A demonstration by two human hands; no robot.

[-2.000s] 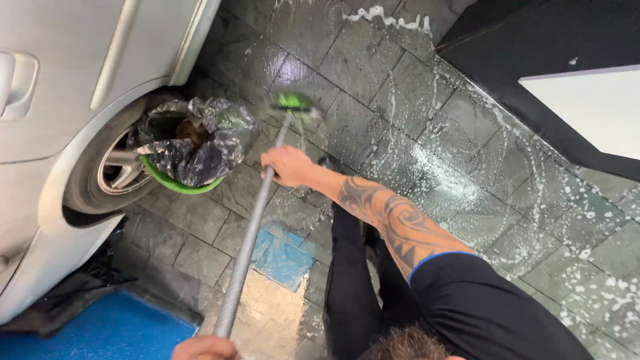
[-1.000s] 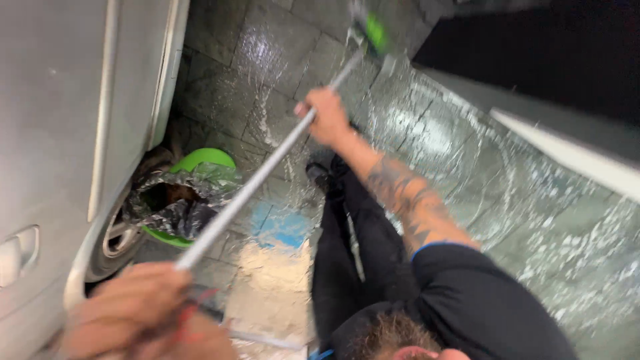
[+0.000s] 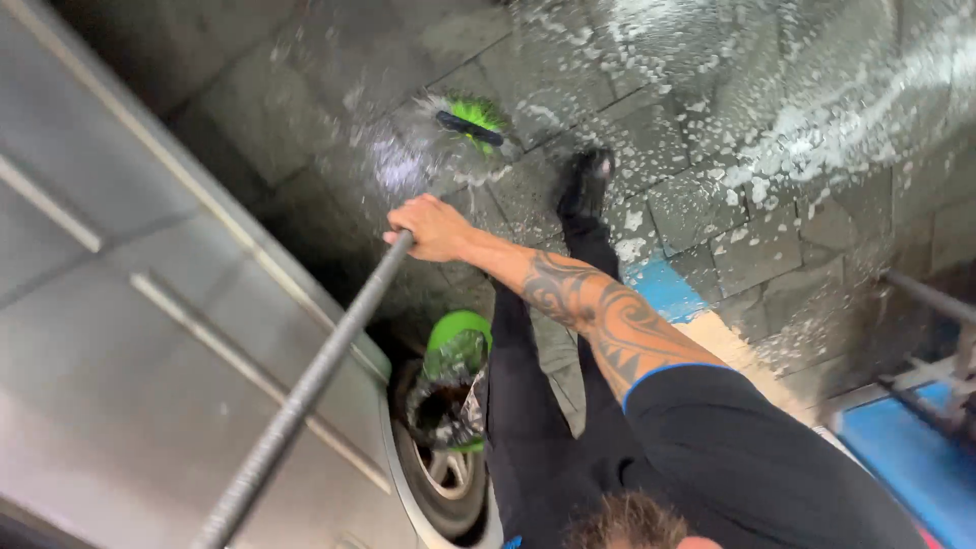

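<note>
My right hand (image 3: pixel 431 229) is closed around the grey pole (image 3: pixel 313 389) of a broom, and the tattooed forearm reaches in from the lower right. The pole slants from my hand down to the bottom left edge. Beyond my hand, the broom head (image 3: pixel 469 128), a dark block with bright green bristles, is on the wet tiled floor (image 3: pixel 762 244) amid suds. My left hand is out of view.
A silver vehicle (image 3: pixel 152 366) fills the left side, its wheel (image 3: pixel 450 480) beside a green bucket (image 3: pixel 460 332) lined with a dark plastic bag. My shoe (image 3: pixel 587 187) is on the tiles. Blue and beige floor patches (image 3: pixel 667 290) and a blue-topped object (image 3: pixel 907 450) lie at right.
The view has swung and shifted strongly. My left hand, on the lower part of the pole earlier, has gone out of view. My right hand still grips the pole.
</note>
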